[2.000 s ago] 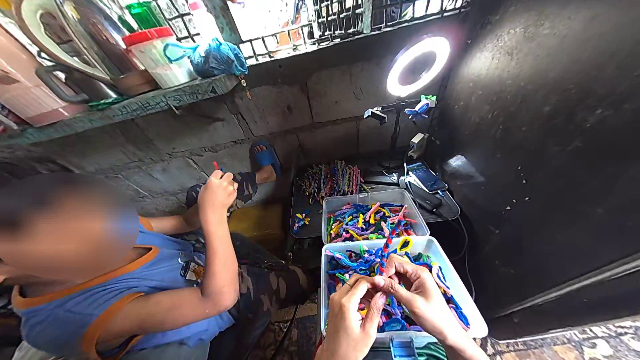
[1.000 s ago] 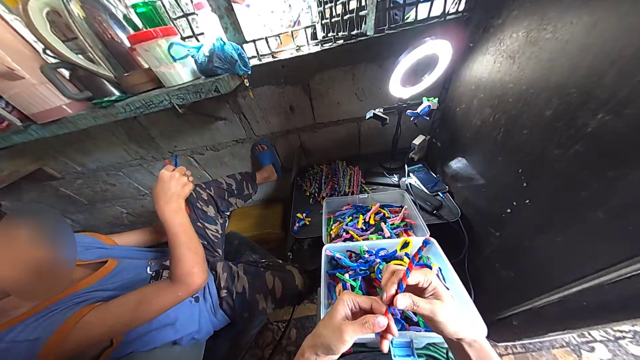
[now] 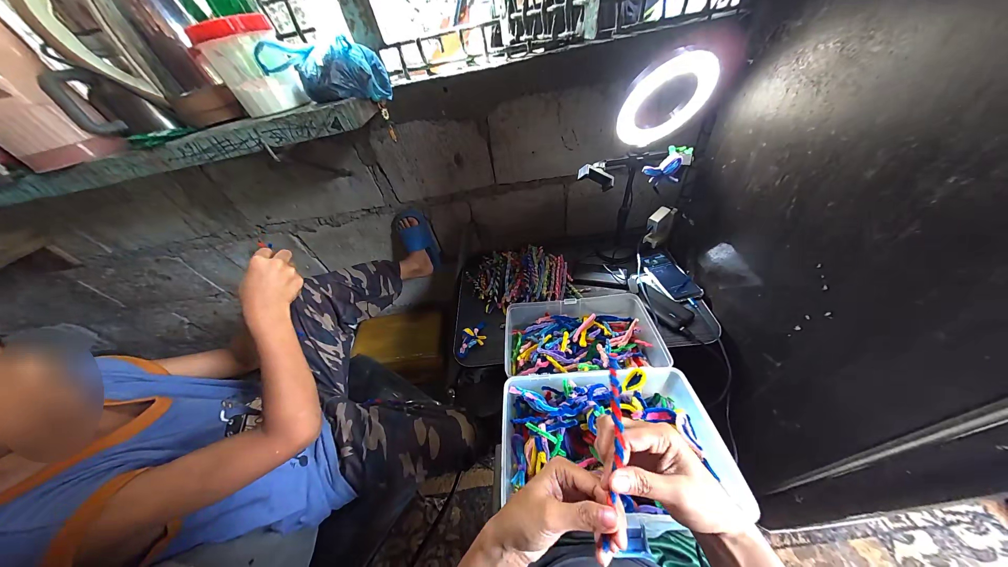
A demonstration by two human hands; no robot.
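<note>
A red and blue twisted fuzzy strand (image 3: 616, 417), which looks like pipe cleaners, stands nearly upright between my two hands. My left hand (image 3: 555, 508) pinches its lower end; my right hand (image 3: 665, 472) grips it a little higher, between thumb and fingers. Beneath and beyond my hands lies an open clear plastic box (image 3: 740, 492) full of multicoloured fuzzy pieces. Its lid or second tray (image 3: 657, 350), adjoining the far edge, holds more of them. Farther back, a pile of twisted multicoloured strands (image 3: 526, 276) rests on a black table (image 3: 468, 303).
A person (image 3: 197, 449) sits at the left, one raised hand around a small red and blue item. A phone (image 3: 671, 276), a black power bank (image 3: 665, 305) and cables lie on the table beside a lit ring light (image 3: 626, 102). A dark wall (image 3: 866, 236) rises at the right.
The strand, slanted a second ago, is now nearly upright between my hands. The other person's raised hand has moved down from where it was two seconds ago.
</note>
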